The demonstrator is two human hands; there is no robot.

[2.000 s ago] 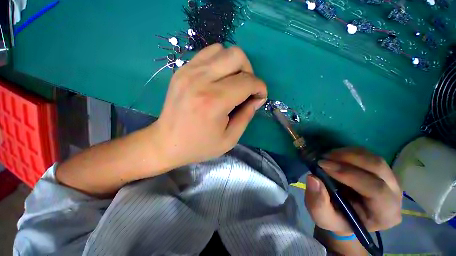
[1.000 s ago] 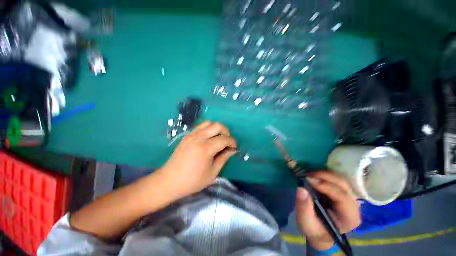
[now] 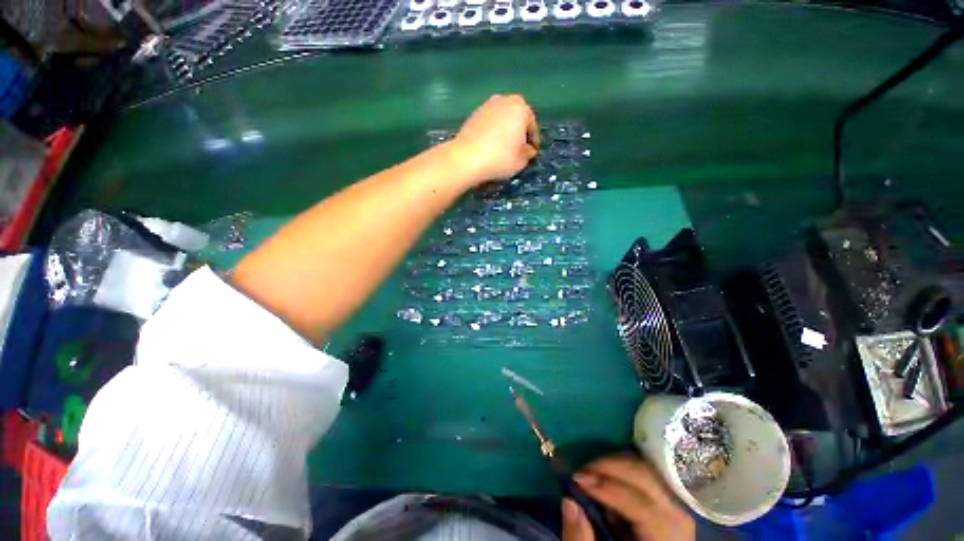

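Note:
My left hand (image 3: 499, 140) is stretched forward over the far part of the clear blister tray (image 3: 507, 336), which holds rows of small boards with white dots. Its fingertips are bent down at the tray and hidden, so I cannot tell if they hold a board. My right hand (image 3: 626, 501), at the bottom edge, holds the soldering iron (image 3: 541, 435) by its black handle, tip pointing up and left over the green mat. A dark pile of wired components (image 3: 365, 365) lies beside my left sleeve, partly hidden by it.
A short whitish strip (image 3: 521, 381) lies near the iron tip. To the right are a black fan (image 3: 644, 323), an off-white waste pot (image 3: 763, 449) with scraps, and an iron stand (image 3: 902, 393). Trays with white rings (image 3: 529, 13) stand at the far side. A blue bin (image 3: 883, 507) is below.
My left hand has moved from the near edge of the mat forward to the tray's far rows. My right hand keeps the iron low at the near side. The view has tilted up.

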